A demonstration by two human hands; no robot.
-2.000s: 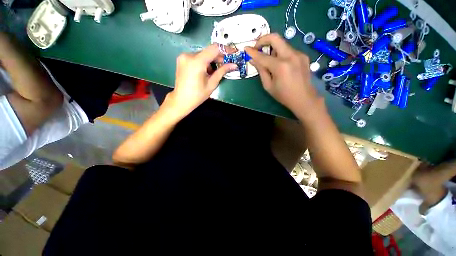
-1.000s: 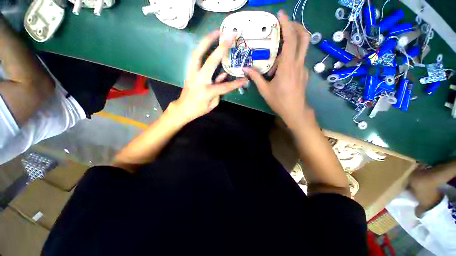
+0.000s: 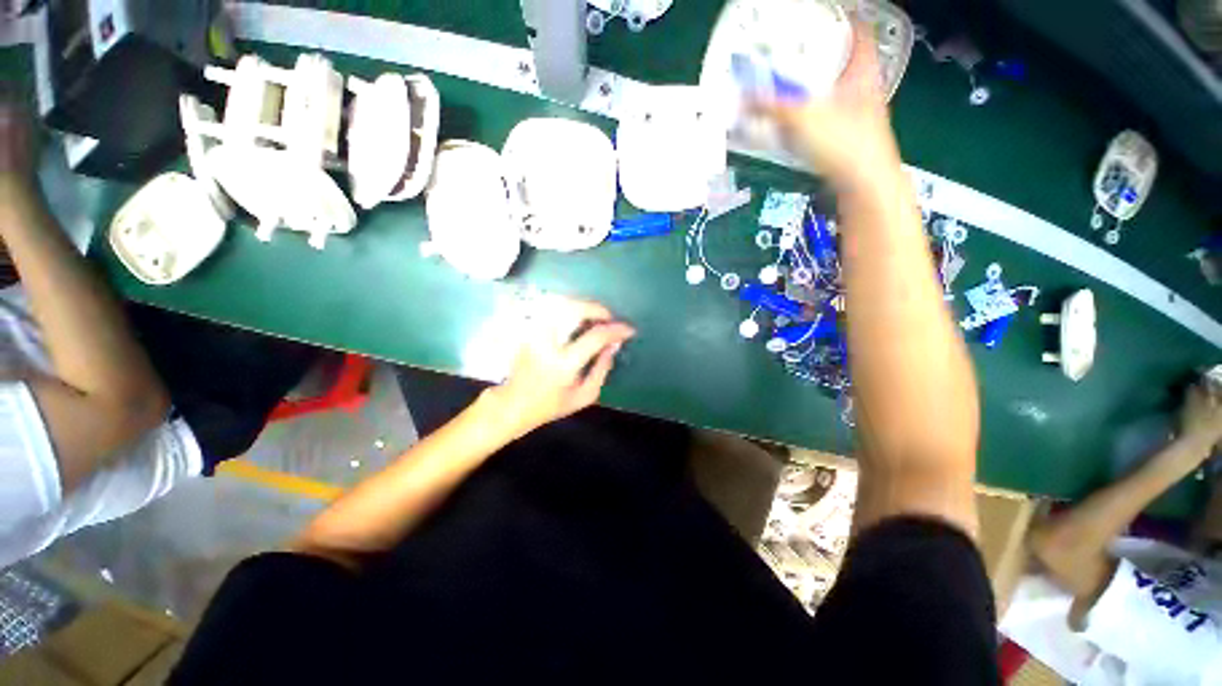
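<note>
My right hand (image 3: 838, 118) is stretched to the far side of the bench, blurred, with its fingers on an off-white housing shell (image 3: 751, 38) that has a blurred blue part in it. Another shell (image 3: 887, 43) lies just behind my fingers. My left hand (image 3: 552, 365) rests at the bench's near edge, empty, fingers bent and a little apart. A heap of blue cells, boards and wired discs (image 3: 804, 306) lies partly behind my right forearm. One blue cell (image 3: 642, 227) lies left of the heap.
Several off-white housings (image 3: 560, 184) line the far side, some stacked (image 3: 275, 127) at the left near a black box-like device (image 3: 127, 81). A curved metal rail (image 3: 389, 43) and post (image 3: 555, 51) stand beyond. A cardboard box (image 3: 1005, 525) of shells is below. People sit at both sides.
My right hand has moved from the near edge to the far side with the filled housing. My left hand has let go of it and stayed near the edge. The view has shifted farther across the bench.
</note>
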